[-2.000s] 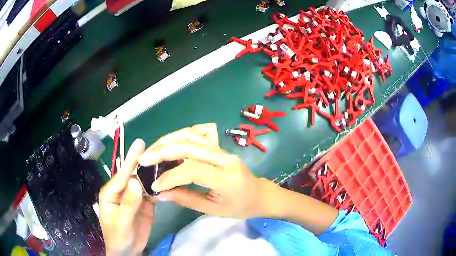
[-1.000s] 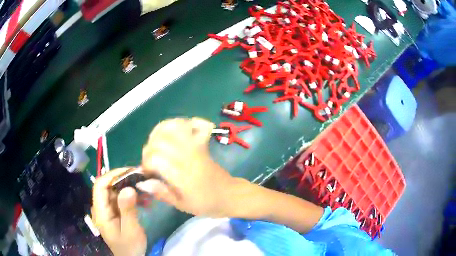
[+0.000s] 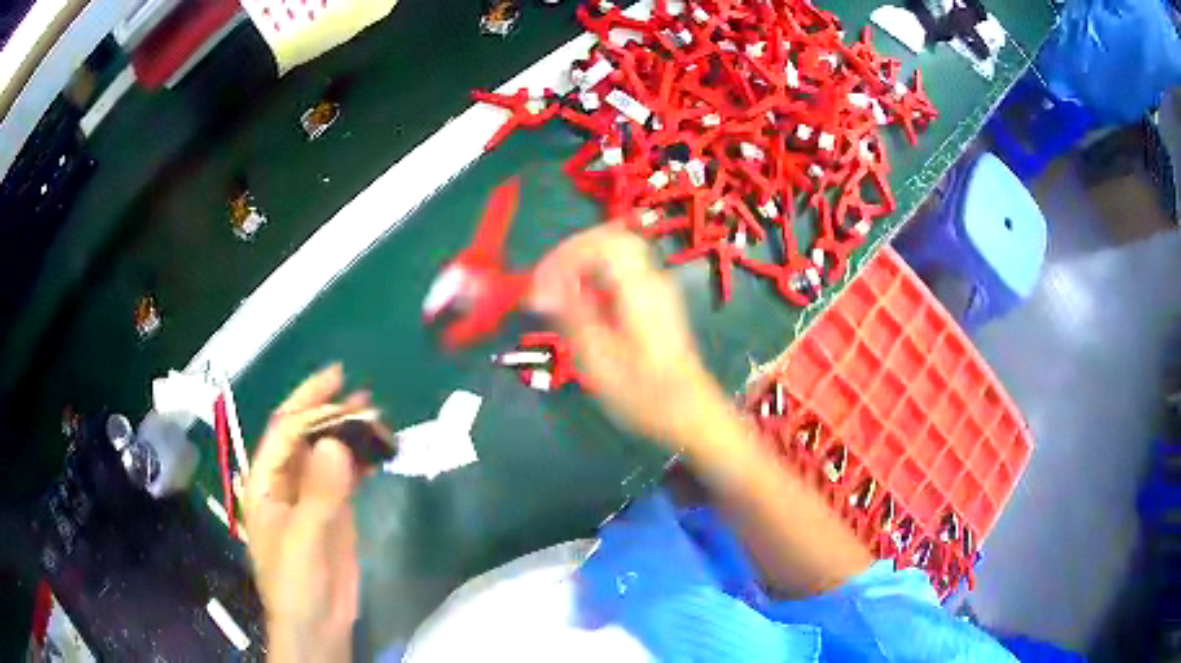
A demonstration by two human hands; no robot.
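Observation:
My left hand (image 3: 304, 505) is at the lower left and holds a small dark device unit (image 3: 367, 435) between thumb and fingers. My right hand (image 3: 628, 330), blurred, is right of it over the green bench and grips one handle of a red spring clamp (image 3: 486, 288). The clamp is blurred too; a whitish part shows at its jaw end. Another red clamp (image 3: 541, 360) with a white piece lies just below it, partly hidden by my right hand. A white wipe (image 3: 443, 438) lies beside the unit. A large heap of red clamps (image 3: 751, 130) lies beyond.
An orange-red partitioned tray (image 3: 913, 376) has clamped units along its near side. A blue stool (image 3: 997, 227) stands beyond it. A black tray (image 3: 143, 557), a small bottle (image 3: 158, 453) and thin red and white sticks (image 3: 227, 453) are at left. Small parts lie past the white strip (image 3: 376, 214).
My right hand has left the unit, moved right and taken hold of a red clamp. My left hand keeps the unit. The white wipe now shows on the bench. The camera view has shifted.

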